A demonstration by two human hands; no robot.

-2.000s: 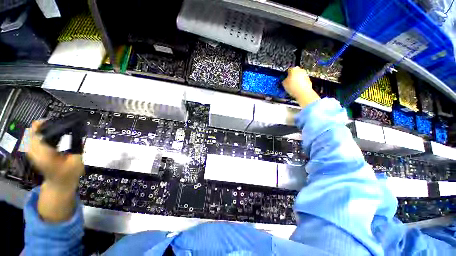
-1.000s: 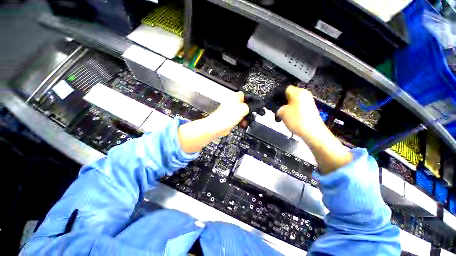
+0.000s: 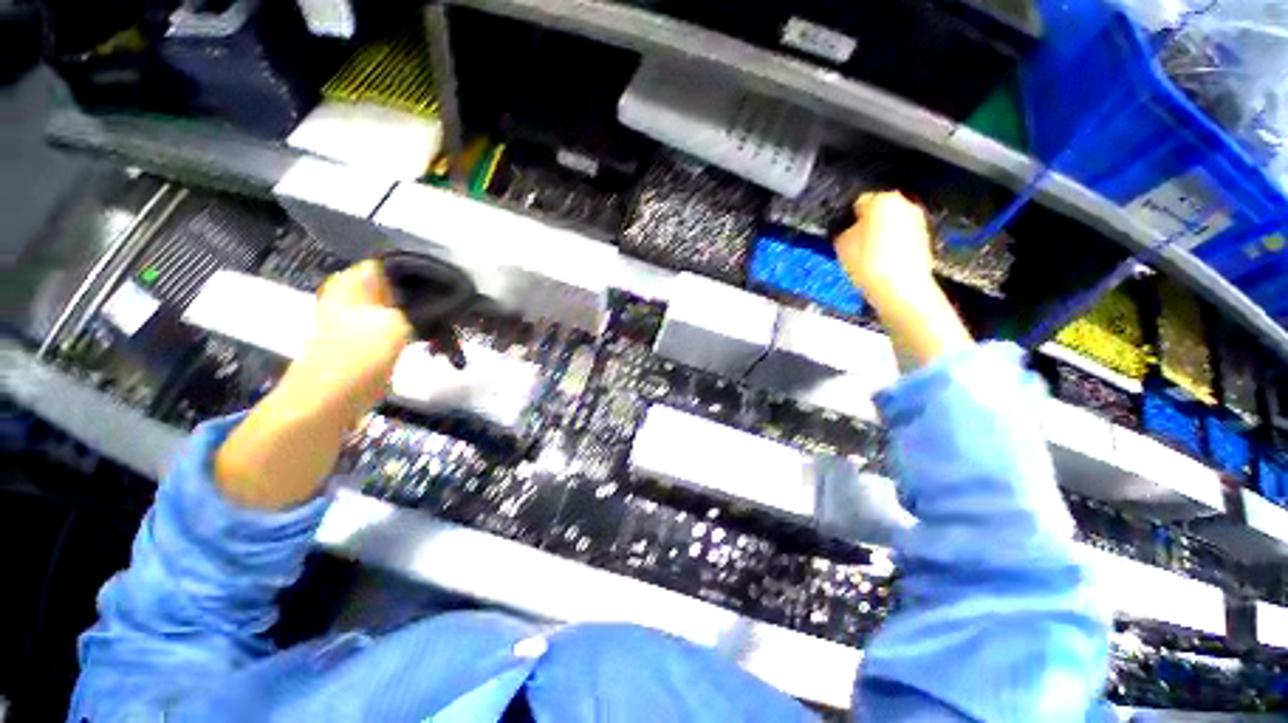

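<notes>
My left hand [image 3: 374, 318], with black coverings on its blurred fingers, is over the left part of the black circuit board [image 3: 565, 516]. Whether it holds anything is hidden. My right hand [image 3: 887, 254] reaches to the component bins at the back, just right of the bright blue components [image 3: 808, 271]. Its fingertips are dark and hidden against the bins. White-topped heat sinks [image 3: 723, 459] stand in rows on the board.
A bin of loose silver components [image 3: 689, 219] is left of the blue ones. Yellow components [image 3: 1105, 339] are farther right, and a large blue bin [image 3: 1151, 156] is above. A slatted metal plate [image 3: 198, 261] lies at far left. A smooth rail [image 3: 565, 579] runs along the near side.
Against one second ago, my hands have moved apart: the left back over the board's left part, the right to the bins near the blue components. The camera view has also turned.
</notes>
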